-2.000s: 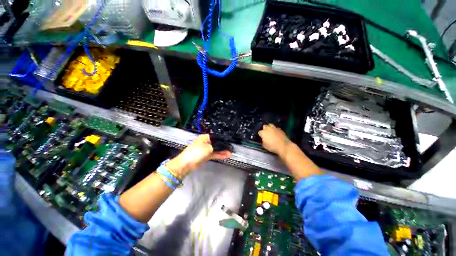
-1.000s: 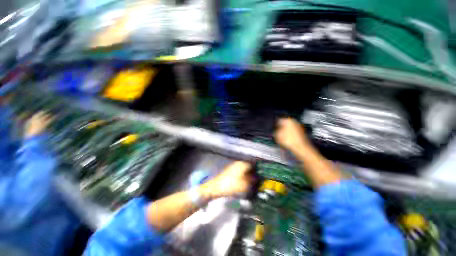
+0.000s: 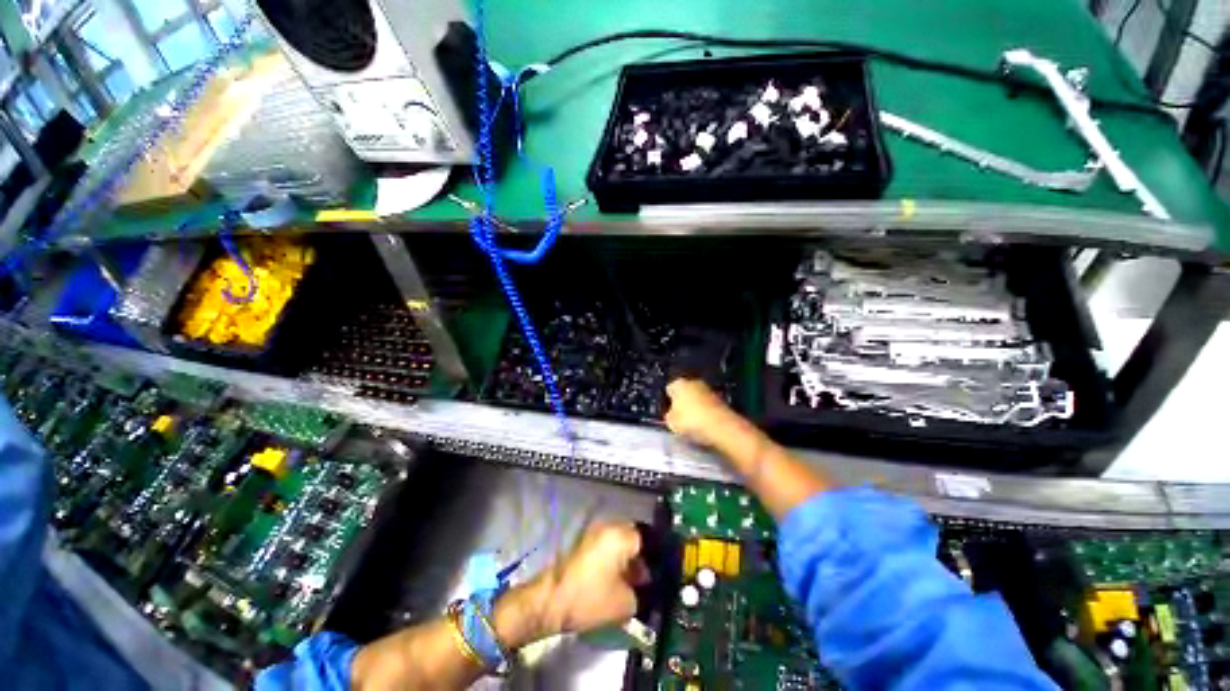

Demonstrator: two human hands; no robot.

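Note:
My left hand (image 3: 600, 578) is curled at the left edge of a green circuit board (image 3: 749, 594) with yellow blocks, in a black carrier. Dark matter shows at its fingertips; I cannot tell whether it is a part or a finger covering. My right hand (image 3: 695, 409) reaches over the silver rail to the near edge of a dark bin of small black components (image 3: 594, 354). Its fingertips are partly hidden, and I cannot tell if it holds anything.
More boards stand left (image 3: 270, 520) and right (image 3: 1160, 607). A bin of long metal strips (image 3: 931, 344) and a bin of yellow parts (image 3: 243, 300) flank the dark bins. A blue coiled cord (image 3: 519, 317) hangs across. A black tray (image 3: 739, 132) sits on the green shelf.
My left hand has moved from the rail down to the board's left edge. My right hand stays at the black-component bin. Another person's hand at the far left is gone from view.

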